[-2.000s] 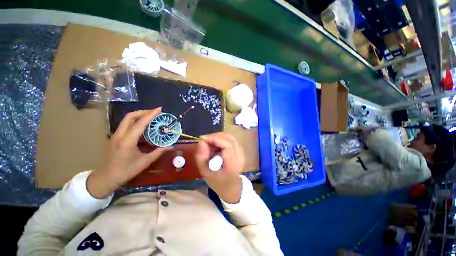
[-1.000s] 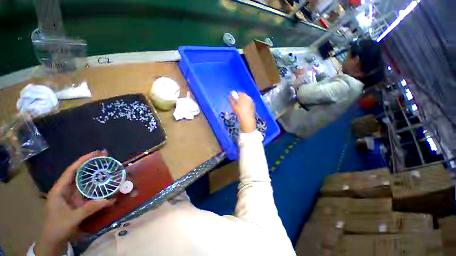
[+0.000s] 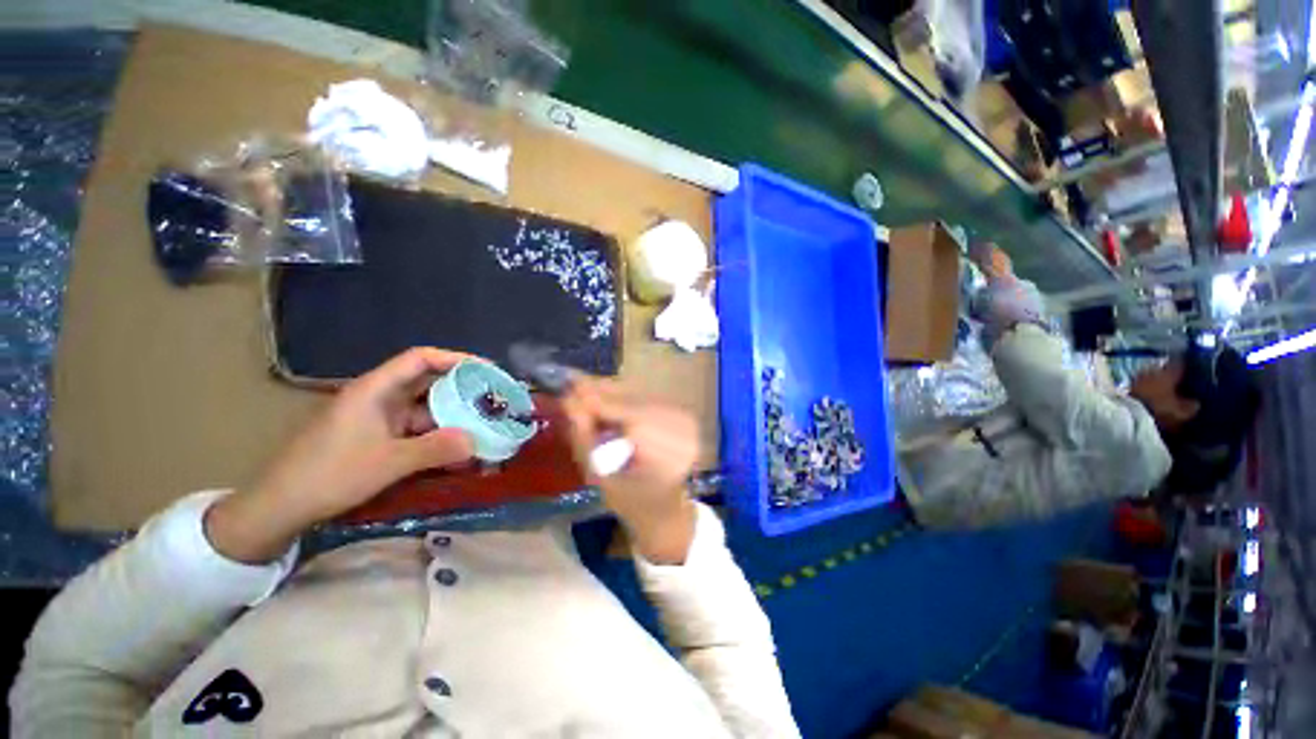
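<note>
My left hand point(image 3: 361, 445) holds the pale teal spoked wheel point(image 3: 459, 410) by its rim, tilted, with its hollow side showing and a dark part at its centre. My right hand point(image 3: 635, 445) is just right of the wheel, blurred, with the white grip point(image 3: 612, 456) of a thin tool in it. A small blurred grey-dark piece point(image 3: 543, 367) shows at its fingertips. The red-brown board point(image 3: 531, 485) lies below the wheel. The black pad point(image 3: 419, 289) lies beyond it, with tiny silver-white bits point(image 3: 566, 269) scattered at its right.
The blue bin point(image 3: 803, 318) at right holds a heap of metal parts point(image 3: 811, 451). A cream-white pot point(image 3: 668, 260) and white wipe point(image 3: 687, 318) stand beside it. A clear bag point(image 3: 289, 217) lies at left. A green belt point(image 3: 678, 90) runs beyond; another person point(image 3: 1025, 419) sits at right.
My right hand has come back from the blue bin to beside the wheel. My left hand now holds the wheel tilted instead of face-on. The view has turned back toward the bench.
</note>
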